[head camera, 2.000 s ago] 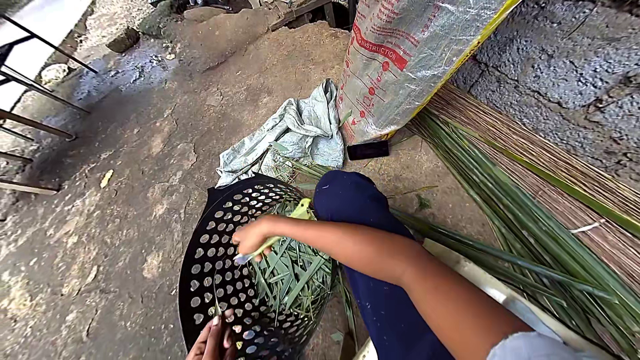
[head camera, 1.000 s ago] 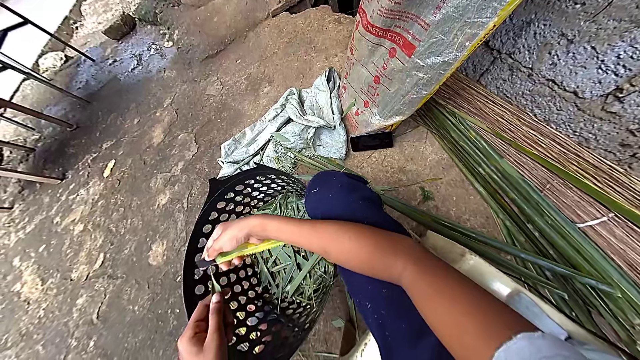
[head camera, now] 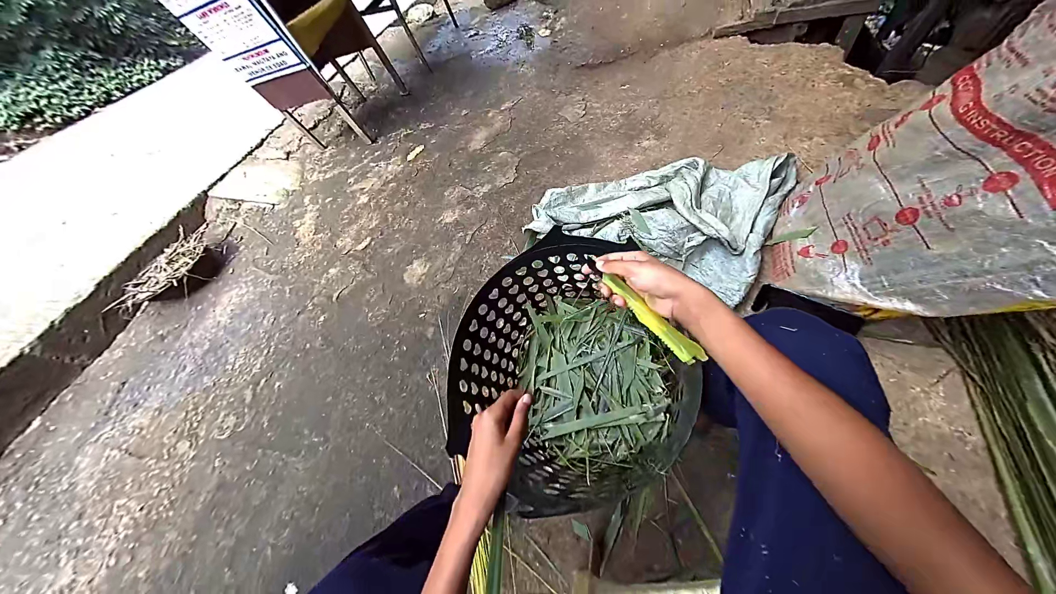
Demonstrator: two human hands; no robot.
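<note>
A black plastic basket point(head camera: 481, 330) with punched holes stands between my knees, with many cut green leaf pieces point(head camera: 598, 379) inside it. My right hand point(head camera: 643, 285) is closed around a yellow-handled tool point(head camera: 656, 322) over the basket's far right rim; its blade is hard to make out, so I cannot tell its exact kind. At the basket's near left rim is my left hand point(head camera: 499, 421), its thumb and fingers close together. A green leaf strip point(head camera: 496, 549) runs below this hand beside thin yellowish sticks point(head camera: 479, 569); whether the fingers pinch it is hidden.
A crumpled pale cloth or sack point(head camera: 685, 206) lies behind the basket. The large printed sack point(head camera: 932, 206) leans at right, above long green leaves point(head camera: 1006, 412). Metal-legged furniture point(head camera: 338, 99) stands at upper left, near a raised concrete edge point(head camera: 107, 305) with dry twigs point(head camera: 169, 268).
The view has swung left. My right hand with the yellow-handled tool has moved away from my left hand, toward the basket's far right rim. More of the leaf pieces now show.
</note>
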